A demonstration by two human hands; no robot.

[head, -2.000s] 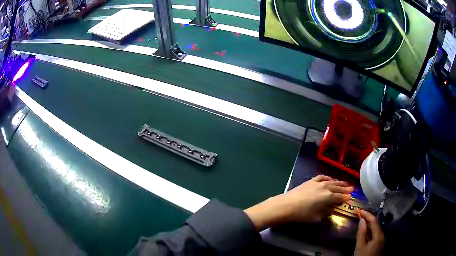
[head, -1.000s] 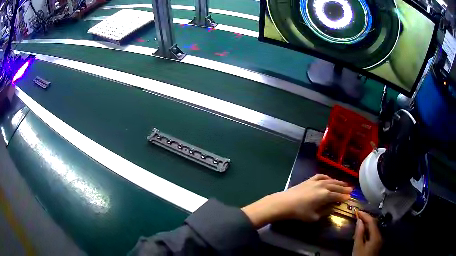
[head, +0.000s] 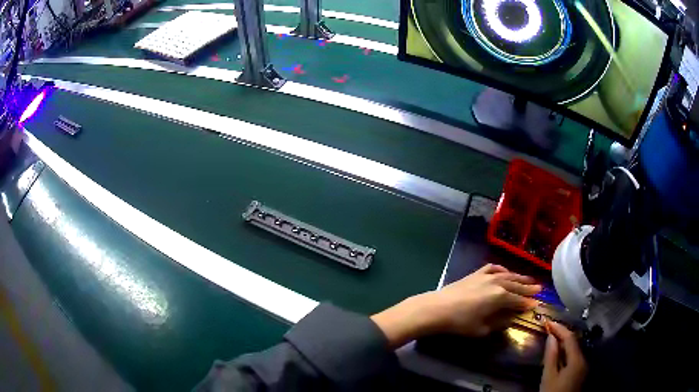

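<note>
A bar housing (head: 534, 315), gold under the light, lies on the dark base plate (head: 469, 249) beneath the white microscope head (head: 571, 268). My left hand (head: 490, 302) lies over the left part of the bar, palm down, fingers together on it. My right hand (head: 563, 358) is at the bar's right part and pinches a thin orange-tipped pick (head: 547, 326), its tip at the bar. The monitor (head: 536, 57) shows large concentric rings, a bright blue-white ring and a pale rod at the right. My fingers hide part of the bar.
A red divided bin (head: 536, 210) with small dark pieces stands behind the plate. Another grey bar housing (head: 309, 236) lies on the green belt, and a small one (head: 67, 125) lies far left near a purple light. Pale metal rails (head: 230, 134), a metal post (head: 254, 42) and a white tray (head: 186, 36) are beyond.
The grey bar housing on the belt has moved right, towards the plate; the small far one has shifted slightly right. On the monitor the rings and pale rod have shifted. My hands have barely moved.
</note>
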